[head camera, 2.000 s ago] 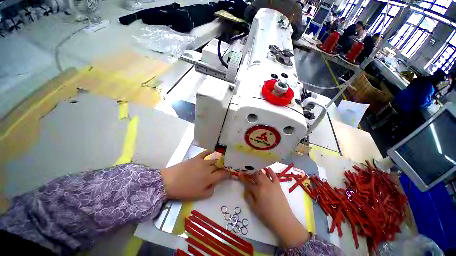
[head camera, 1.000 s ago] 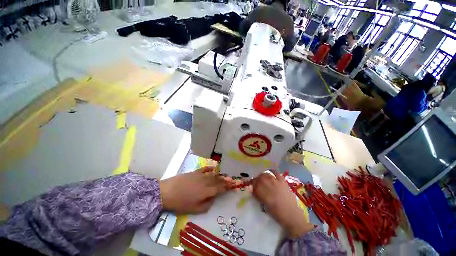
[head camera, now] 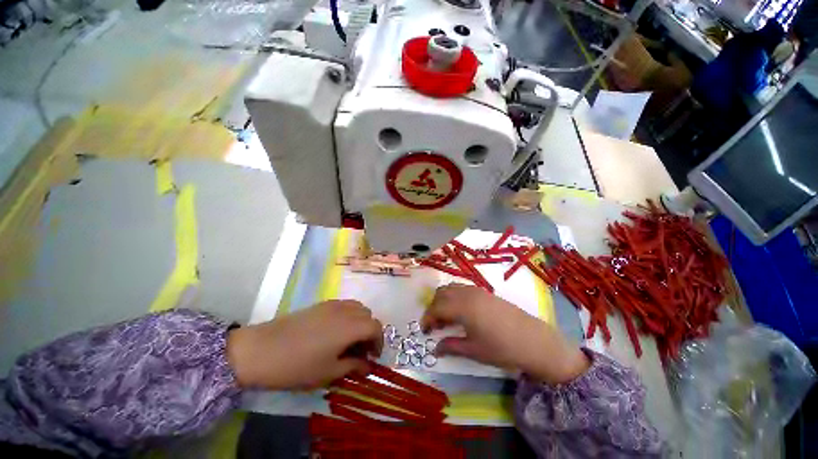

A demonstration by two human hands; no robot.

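My left hand (head camera: 309, 345) has its fingertips at the upper left ends of the red strips (head camera: 386, 394), which lie side by side nearest me. I cannot tell if it grips one. My right hand (head camera: 489, 327) has thumb and fingers apart at the right edge of a loose cluster of small metal rings (head camera: 413, 345). The rings lie on the white plate (head camera: 368, 296) between my hands. The copper-pinkish clamp (head camera: 381, 264) shows under the sewing machine head (head camera: 422, 134). Short sewn red tabs (head camera: 466, 264) lie to its right, trailing towards the heap.
A big heap of red tabs (head camera: 668, 269) lies at right, with a crumpled clear plastic bag (head camera: 744, 376) below it. A monitor (head camera: 762, 161) stands at upper right. Yellow tape (head camera: 184, 242) is stuck on the table at left. The machine head stands close behind the plate.
Both hands have left the clamp and moved towards me, the left to the strips, the right to the rings. The clamp is now uncovered. The camera view has tilted down and come closer.
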